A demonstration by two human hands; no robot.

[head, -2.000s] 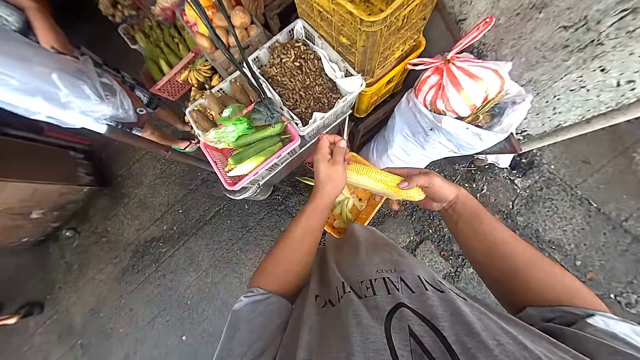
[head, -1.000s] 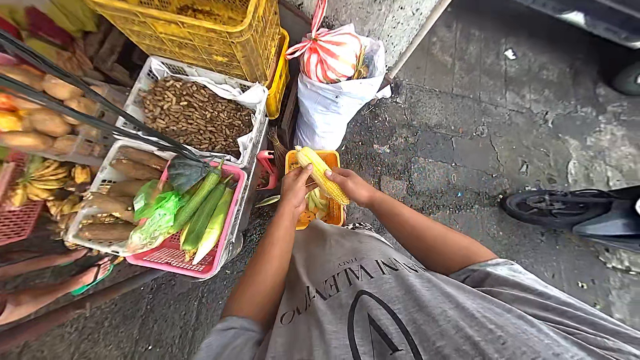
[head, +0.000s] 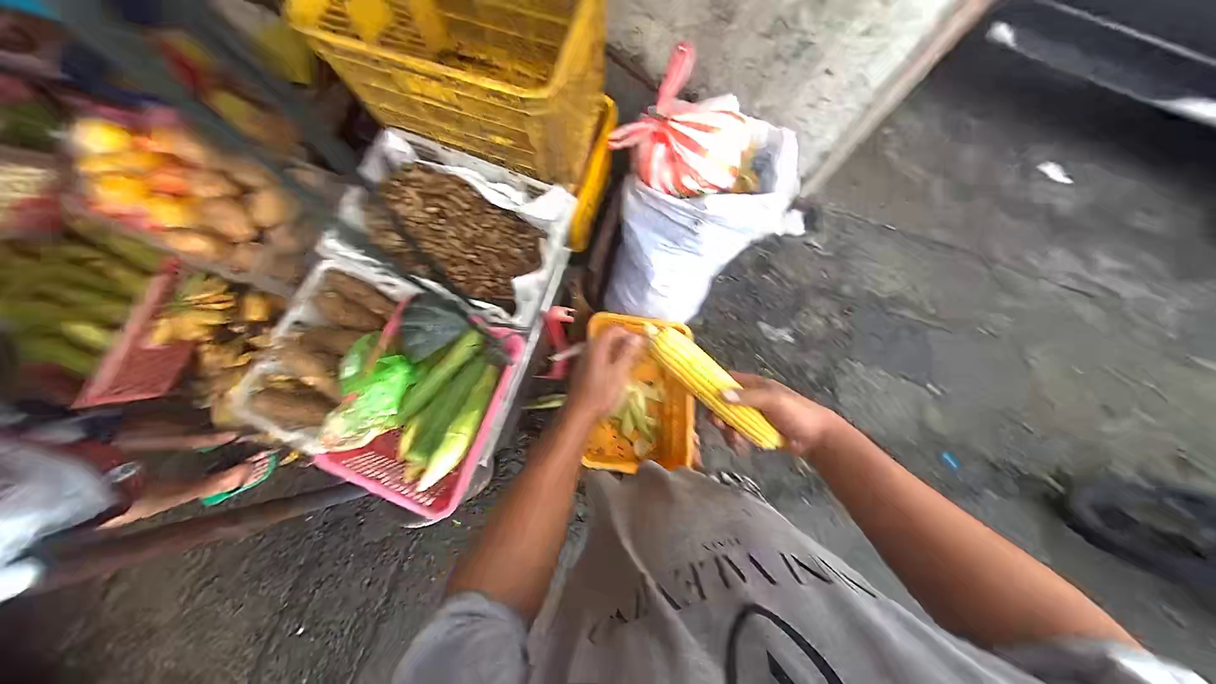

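A peeled yellow ear of corn (head: 698, 370) is in my right hand (head: 784, 413), its fingers around the lower end. My left hand (head: 608, 366) is by the corn's upper end, fingers bent; blur hides whether it holds anything. Beneath both hands is an orange plastic crate (head: 676, 427) with pale green husk pieces (head: 638, 413) inside. To the left, green unpeeled ears of corn (head: 446, 408) and a bright green plastic bag (head: 380, 389) lie in a pink plastic basket (head: 389, 489).
A white sack (head: 665, 247) with a red-and-white striped bag (head: 689, 147) on top stands ahead, beside a yellow crate (head: 446, 66). A paper-lined tray of small brown produce (head: 465, 233) and brown root crops (head: 313, 351) are at left. A person's sandalled foot (head: 242, 475) shows beyond.
The view has swung about. The ear of corn, across both hands two seconds ago, now slants down to the right, its lower end in my right hand. My left hand is farther from my right.
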